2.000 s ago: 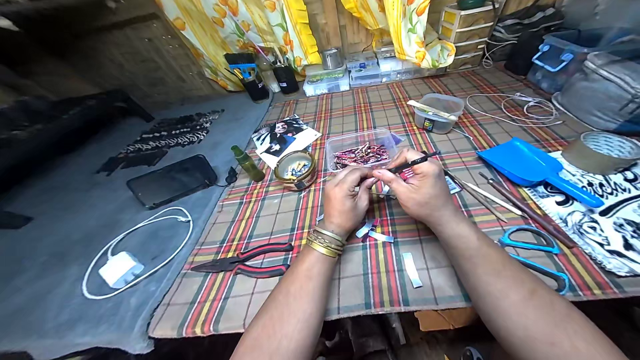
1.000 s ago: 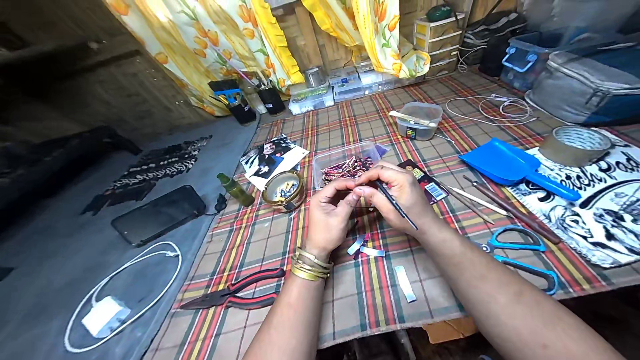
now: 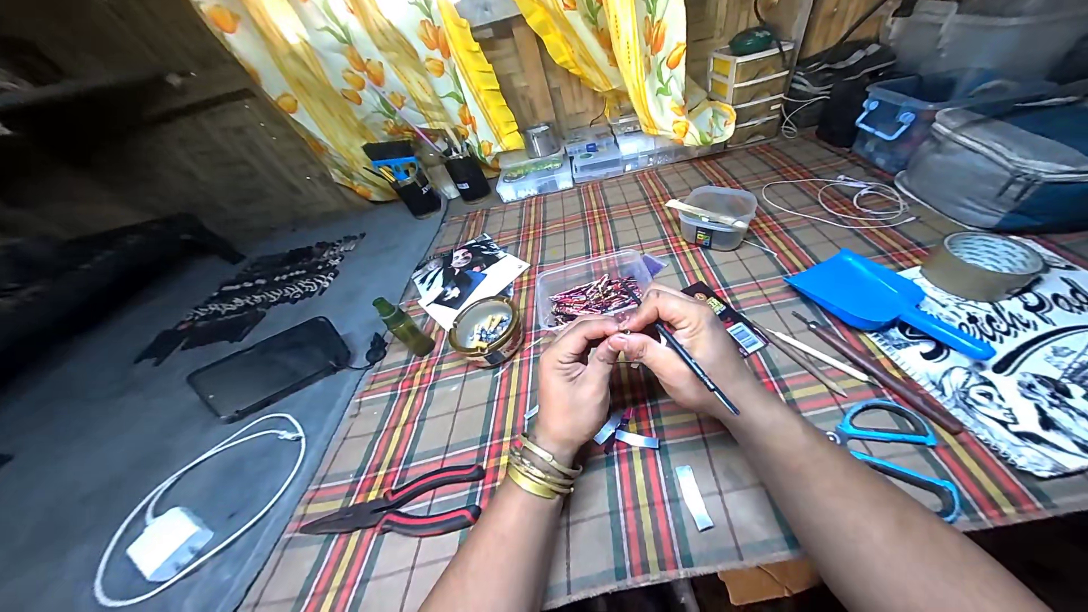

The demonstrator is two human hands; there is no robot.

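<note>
My left hand, with gold bangles at its wrist, pinches a tiny item, mostly hidden by the fingertips. Touching it, my right hand also holds a slim dark stick, perhaps a brush or pen, slanting back over the palm. Just beyond the fingers stands a clear plastic container of small rolled, dark red and white pieces. Several paper strips lie below the hands, one white strip apart from them. Long-nose pliers with red and black handles rest left of my left forearm.
Left of the container are an ashtray with cigarette butts, a green bottle and a photo print. On the right lie blue-handled scissors, thin wooden tools, a blue dustpan, a tape roll and a sketch pad.
Both hands stay together at the fingertips. The dark stick in my right hand, earlier pointing away to the upper right, has swung to slant down toward the wrist.
</note>
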